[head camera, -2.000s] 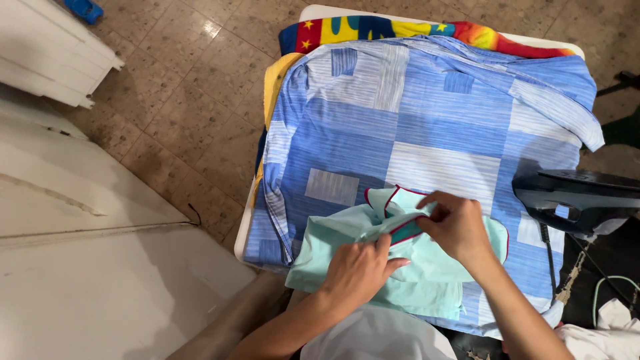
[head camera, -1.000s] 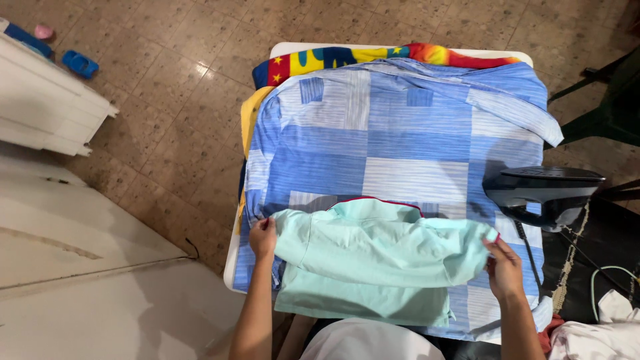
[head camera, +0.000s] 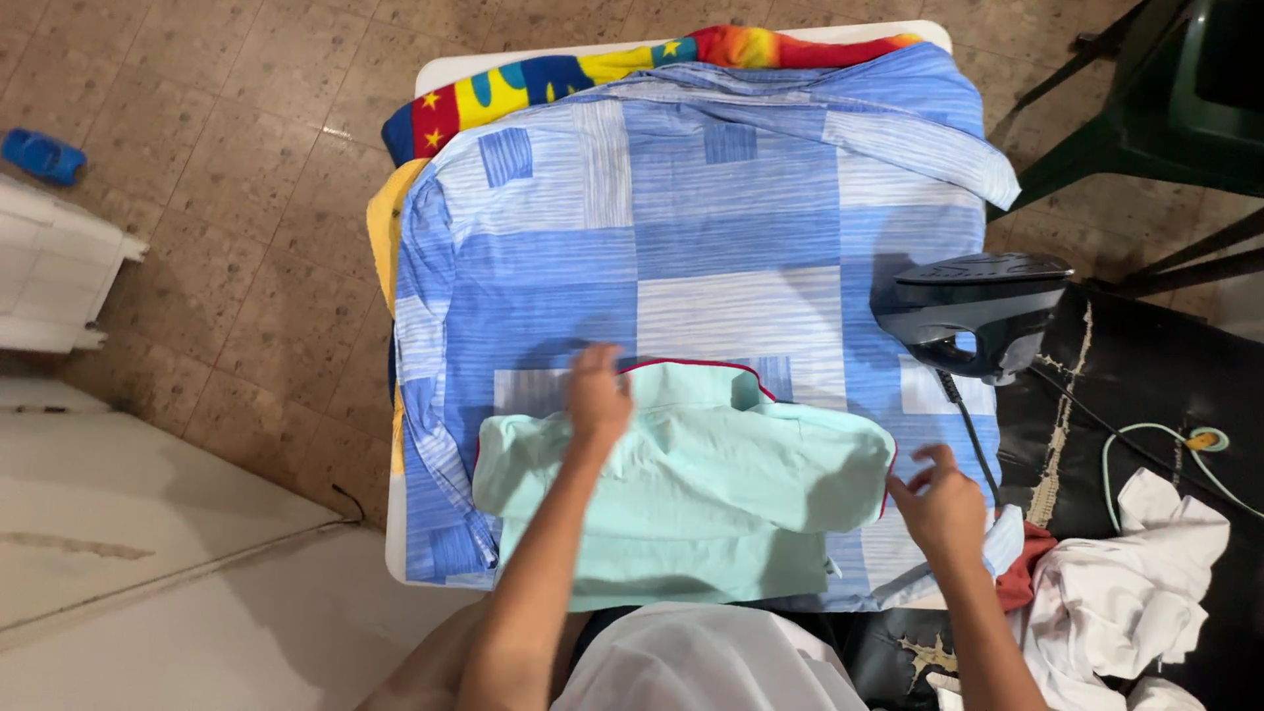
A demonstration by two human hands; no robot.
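Observation:
A mint-green garment with dark red trim (head camera: pixel 691 474) lies on a blue patchwork-patterned cloth (head camera: pixel 553 257) that covers the table. Over the garment's upper left part is my left hand (head camera: pixel 598 395), slightly blurred, with nothing visible in it; whether it touches the fabric I cannot tell. My right hand (head camera: pixel 940 504) is at the garment's right edge, fingers bent and apart, close to the red trim; contact there is unclear. A dark clothes iron (head camera: pixel 973 311) rests on the cloth's right side, its soleplate facing away from me and its cord running down.
A multicoloured towel (head camera: pixel 553 79) shows along the far edge of the white table (head camera: pixel 928 38). At right are a dark green plastic chair (head camera: pixel 1165 118), a worn black seat (head camera: pixel 1136 375) and crumpled white clothes (head camera: pixel 1116 592). A blue object (head camera: pixel 43 156) lies on the tiled floor.
The garment, bunched under both hands at first, was spread and held at its two sides one second ago. My left hand has since left its left side and moved up and right across it.

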